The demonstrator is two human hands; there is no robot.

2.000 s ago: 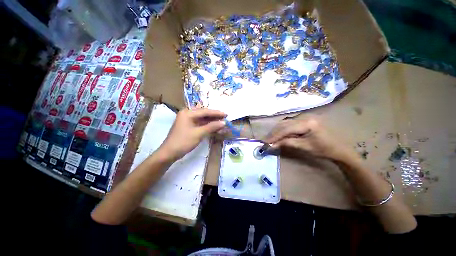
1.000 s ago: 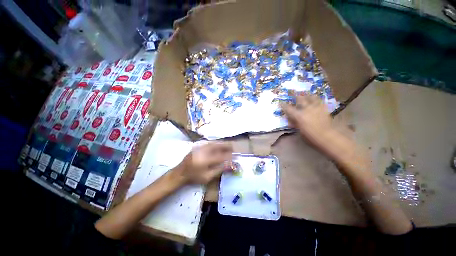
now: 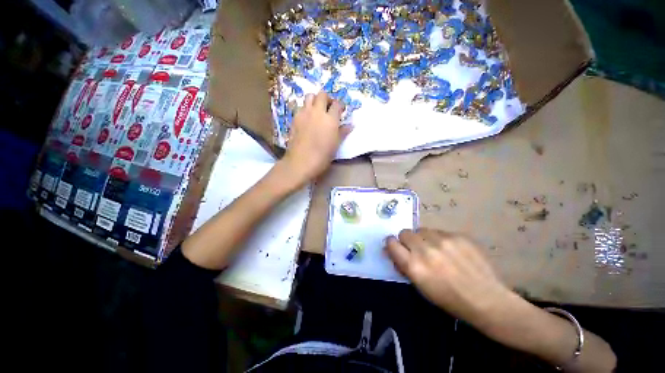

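Observation:
A square white plate (image 3: pixel 372 244) lies in front of me at the bench edge. Two silvery posts (image 3: pixel 389 208) stand near its far corners and a dark-blue post (image 3: pixel 354 253) near its near left corner. My right hand (image 3: pixel 437 262) is over the plate's near right corner and hides it; I cannot tell whether its fingers hold anything. My left hand (image 3: pixel 316 135) reaches into the large brown carton (image 3: pixel 543 55), fingertips at the near left of the blue and gold pieces (image 3: pixel 415 65); I cannot tell whether it grips one.
A white board (image 3: pixel 255 218) lies left of the plate. A printed carton sheet (image 3: pixel 131 131) is at the far left, with cloudy plastic bags (image 3: pixel 120 18) behind it. A torn carton flap (image 3: pixel 394 167) sticks out behind the plate. A shiny plastic patch (image 3: pixel 609 249) lies on the cardboard at right.
My left hand has moved from the plate's left side into the carton. My right hand has come back from the carton to the plate's near right corner. The view has shifted.

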